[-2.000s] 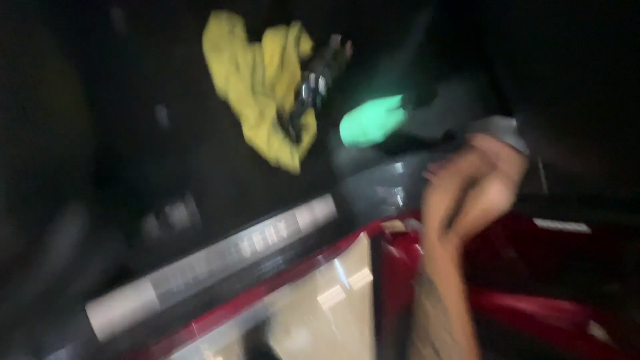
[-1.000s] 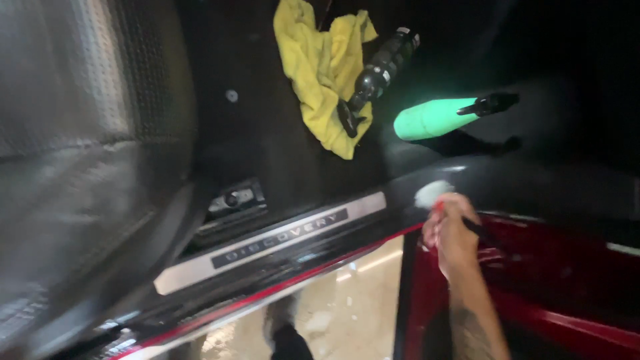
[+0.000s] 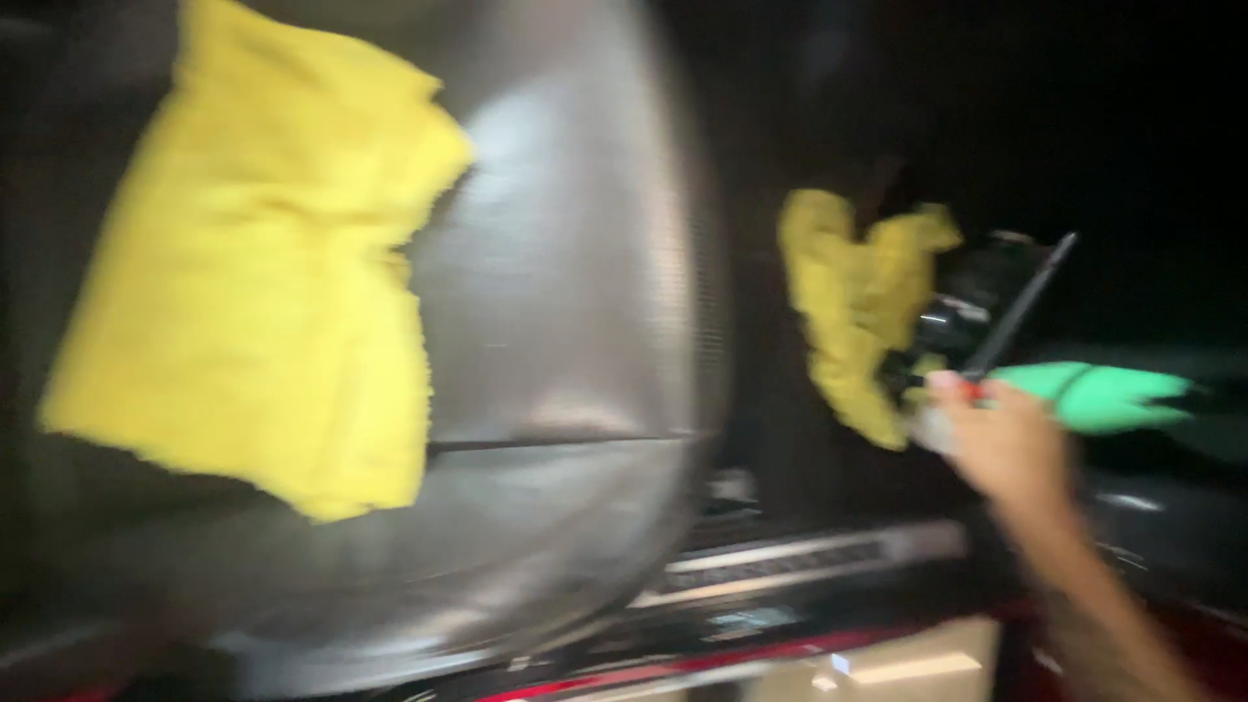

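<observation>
My right hand [image 3: 1009, 434], blurred, grips a brush [image 3: 1029, 302] with a dark handle, a red part at the fingers and pale bristles pointing down and left. Just behind the hand lies a green bottle [image 3: 1082, 395]. To its left a crumpled yellow cloth [image 3: 858, 312] rests on the dark car floor, with a dark bottle [image 3: 960, 302] against it. Another yellow cloth [image 3: 263, 273], larger in view, lies on the black leather seat [image 3: 575, 244] at the left. My left hand does not show.
The metal door sill plate [image 3: 809, 561], bearing writing, runs below the seat and floor. Red bodywork [image 3: 721, 663] edges the door opening, and a pale, shiny ground [image 3: 877, 673] shows beyond it.
The view has swung left, bringing the seat and second yellow cloth into sight. My right hand with the brush has moved from by the sill's end to beside the green bottle and floor cloth.
</observation>
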